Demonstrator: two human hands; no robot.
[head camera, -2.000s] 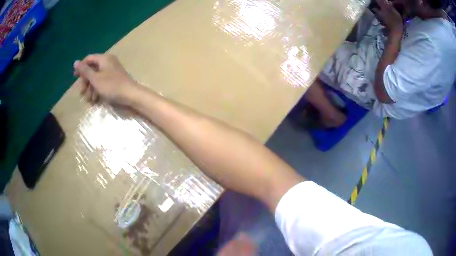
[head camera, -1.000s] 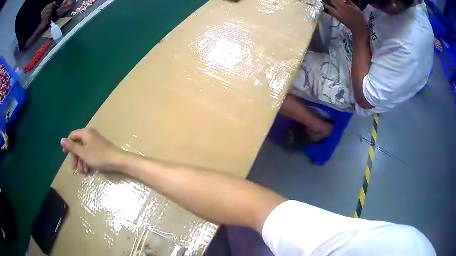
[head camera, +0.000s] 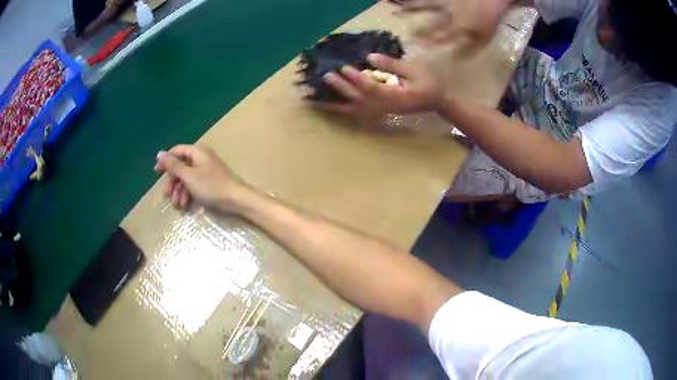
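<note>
My bare right hand (head camera: 194, 178) rests at the table's far left edge, fingers loosely curled and slightly apart, nothing visible in it. My left hand is not in view. A black spiky piece (head camera: 338, 59) with a tan part (head camera: 380, 76) is over the table beyond my hand, at another person's hand. A small white dish (head camera: 243, 346) sits on the near part of the table by brown spots, with thin pale sticks (head camera: 249, 319) beside it. A small white square (head camera: 301, 336) lies to its right.
A black phone (head camera: 108, 274) lies near the left edge of the film-covered table (head camera: 297, 167). A blue tray of red and white parts (head camera: 56, 111) is on the green belt (head camera: 159, 104). A seated person (head camera: 549, 111) reaches in from the right.
The black spiky piece and the other person's reaching hands have come into view over the table. The view has shifted; my right hand keeps much the same curled pose.
</note>
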